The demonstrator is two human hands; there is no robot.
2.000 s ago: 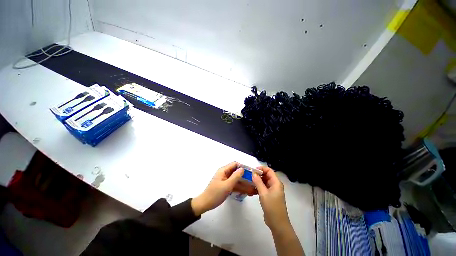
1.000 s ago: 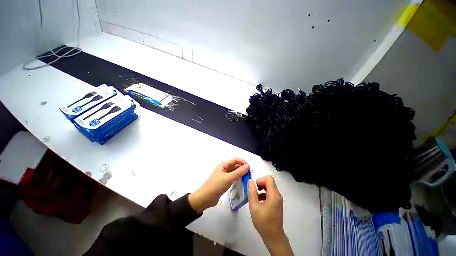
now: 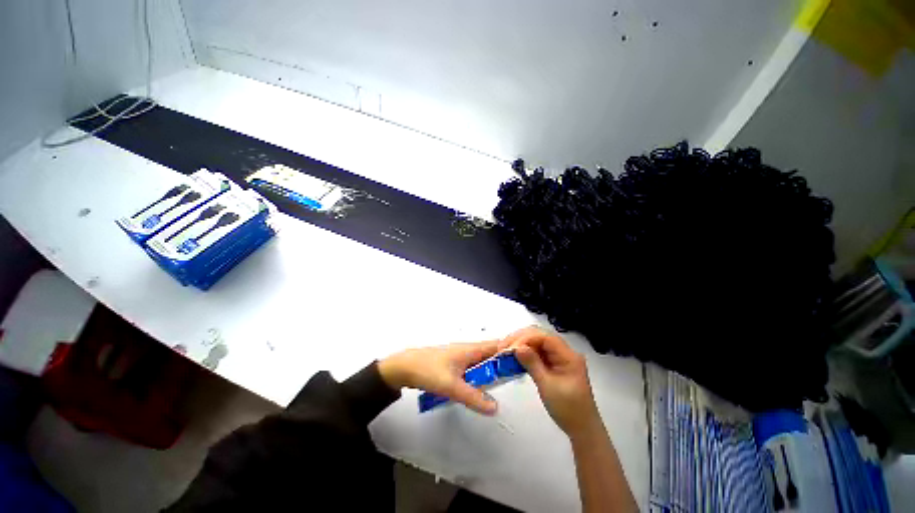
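Observation:
My left hand (image 3: 441, 371) holds a slim blue-and-white retail box (image 3: 484, 375) low over the white tabletop, with its blue side facing up. The box lies slantwise, its far end toward the right. My right hand (image 3: 557, 371) has its fingers pinched at that end of the box, on the end flap. The fingers hide the flap and any contents. A huge heap of coiled black cables (image 3: 672, 271) lies to the right of my hands.
Packed boxes (image 3: 206, 228) stand in two rows at left on the white tabletop (image 3: 331, 311). A white-and-blue packet (image 3: 296, 187) and thin pale strands lie on the black strip (image 3: 421, 232). Upright flat boxes (image 3: 702, 456) line the lower right. A red stool (image 3: 120, 386) is at lower left.
The box has turned from upright to lying slantwise. My left hand has moved down along it, and my right hand has come up from beside it to its right end.

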